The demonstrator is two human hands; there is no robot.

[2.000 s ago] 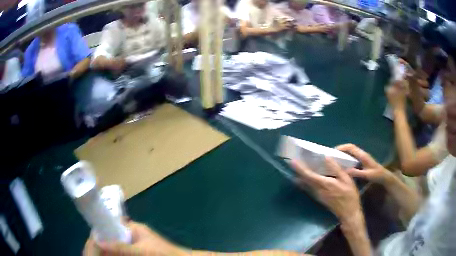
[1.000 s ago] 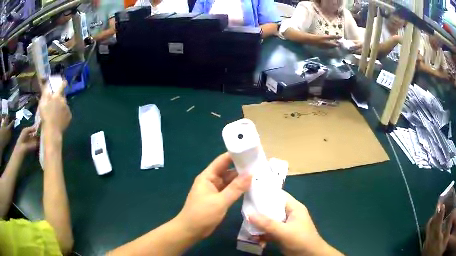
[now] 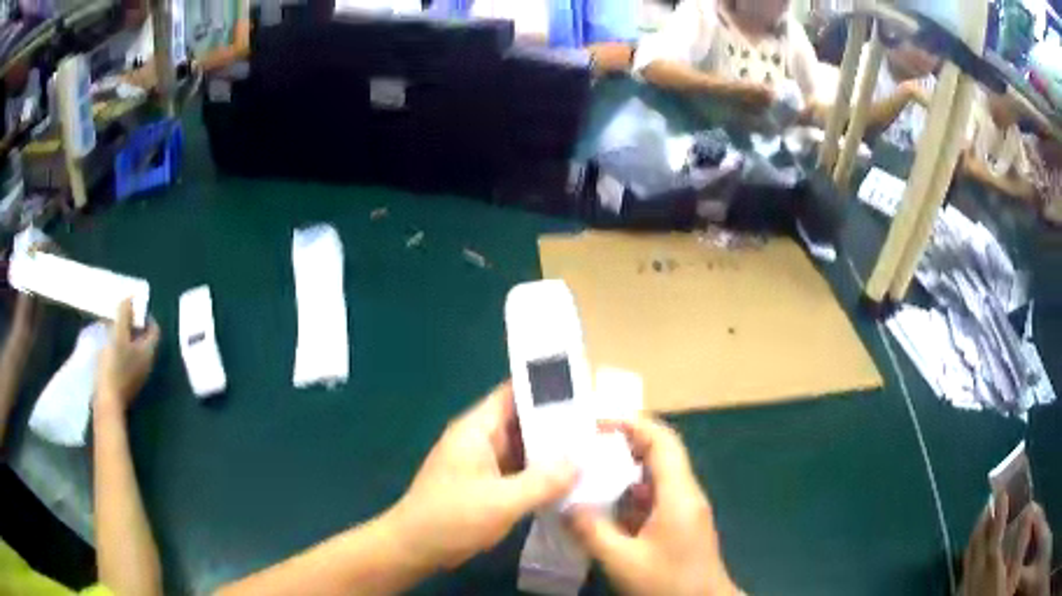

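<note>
A white handheld device, an infrared thermometer (image 3: 545,332) by its look, stands up in my left hand (image 3: 472,472) with its small dark screen facing me. My right hand (image 3: 658,512) holds whitish crumpled material, perhaps a protective sleeve (image 3: 606,466), against its lower part. A white carton (image 3: 552,559) shows below and between my hands; whether a hand holds it I cannot tell. Another white thermometer (image 3: 202,343) and a white sleeve (image 3: 319,305) lie on the green table to the left.
A cardboard sheet (image 3: 710,320) lies ahead right. Black boxes (image 3: 396,111) are stacked behind. Flat white pieces (image 3: 972,314) lie beyond pale posts (image 3: 926,175). A neighbour's hand (image 3: 126,361) holds a white carton (image 3: 82,285) at left. Another person's hands (image 3: 1004,547) are at lower right.
The thermometer in my left hand has turned, so its screen now shows instead of the dark round spot. The left neighbour's hands have lowered, with a white carton now held sideways.
</note>
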